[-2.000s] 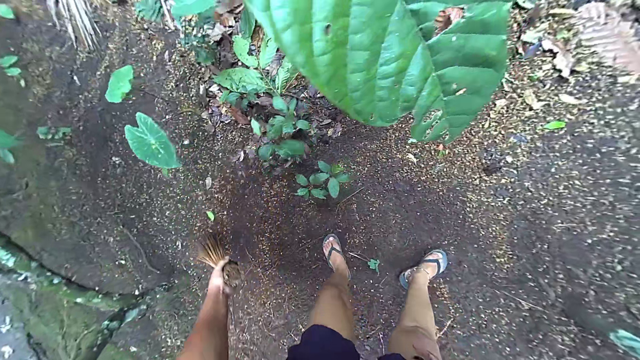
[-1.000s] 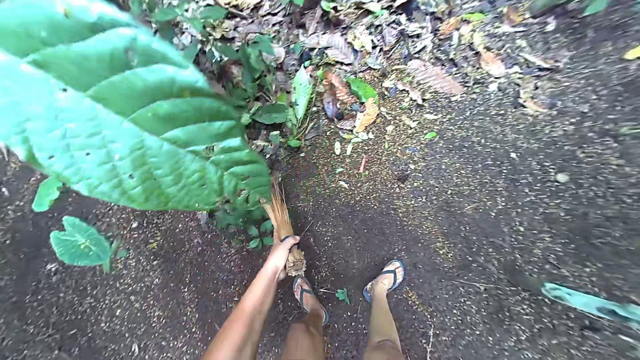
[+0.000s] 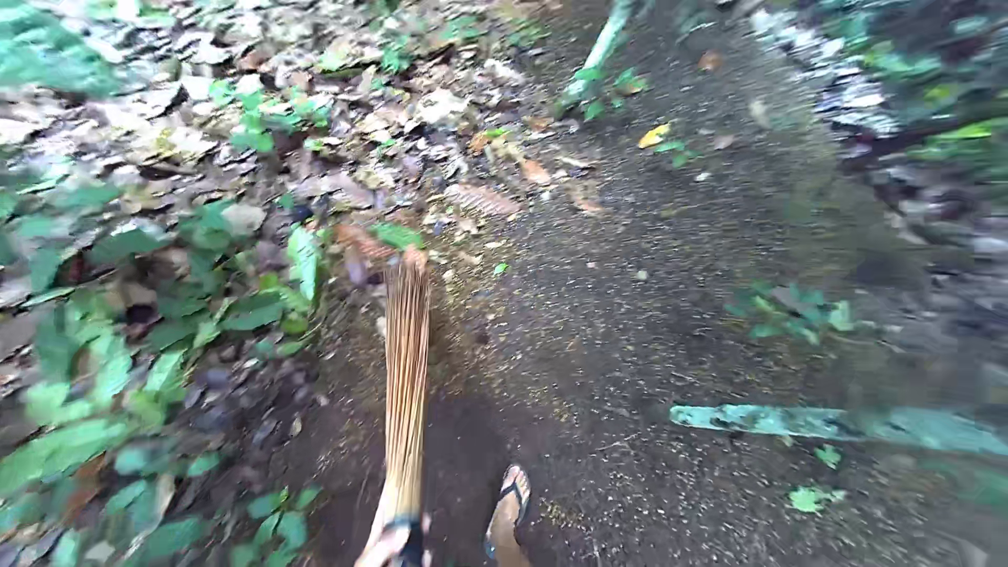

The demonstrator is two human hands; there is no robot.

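Observation:
A stick broom [image 3: 407, 362] of thin brown bristles is gripped near its bound end by my left hand [image 3: 390, 547], at the bottom edge of the head view. Its bristles point away from me, and their tips lie by a green leaf and dry brown leaves [image 3: 362, 240] at the border of the litter. Part of the hand is cut off by the frame. My right hand is out of view. One foot in a flip-flop [image 3: 510, 504] stands on the dark soil to the right of the broom.
Leaf litter [image 3: 315, 150] covers the upper left, with green plants [image 3: 94, 402] below it. A pale green root or branch [image 3: 772, 420] lies at the right, and another slim trunk [image 3: 602, 51] stands at the top. Small plants [image 3: 803, 311] grow on the right.
The broom, beside my foot a second ago, now extends forward from my left hand to the litter's edge. The view has swung forward, and the large green leaf has mostly left it.

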